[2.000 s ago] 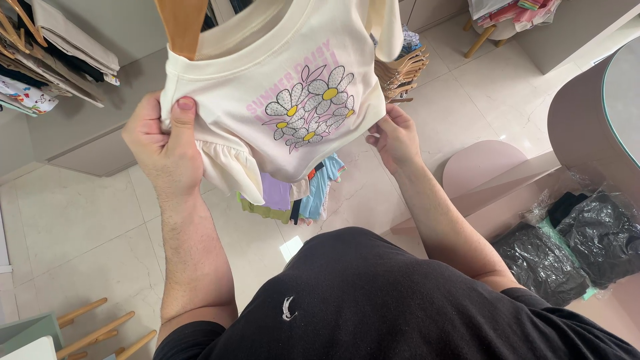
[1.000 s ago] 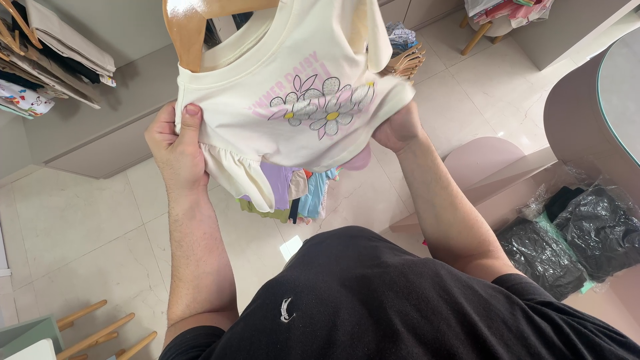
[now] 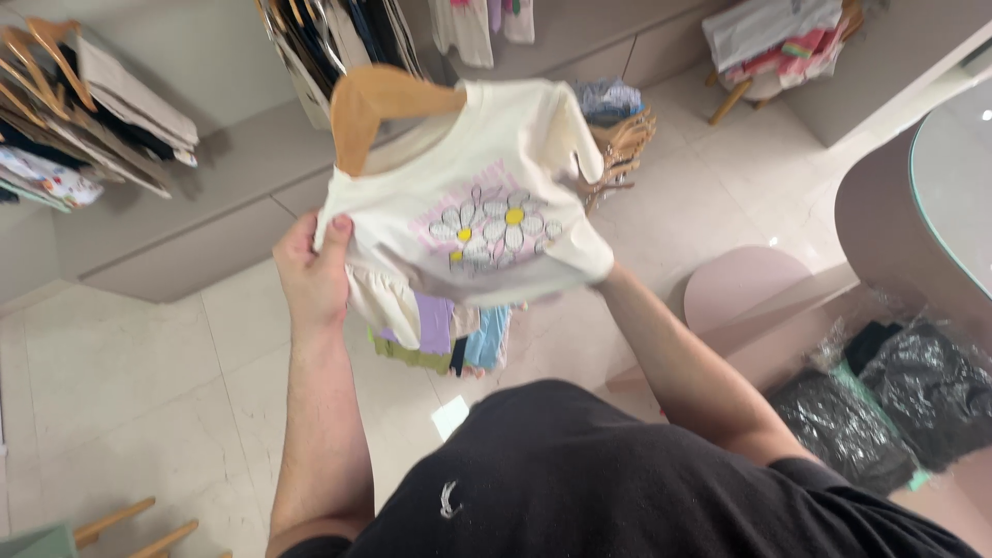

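A cream child's shirt (image 3: 403, 225) with a daisy print and puffed sleeves is held up in front of me, tilted, on a wooden hanger (image 3: 364, 108). At the shirt's left shoulder, my left hand (image 3: 314, 260) grips the fabric above the ruffled sleeve, thumb on top. My right hand is hidden behind or inside the lower right part of the shirt; only its wrist shows at the hem, so its grip cannot be seen.
Trousers (image 3: 132, 93) hang at the upper left, beside more hanging clothes (image 3: 341, 39). Folded coloured clothes (image 3: 488, 337) lie below the shirt. Wooden hangers (image 3: 620, 147) are stacked behind it. Plastic-wrapped dark garments (image 3: 845, 426) lie right, near a rounded counter (image 3: 883, 201).
My right hand, seen at the hem's edge two seconds ago, has gone behind or inside the shirt. The view has shifted, showing more of the racks.
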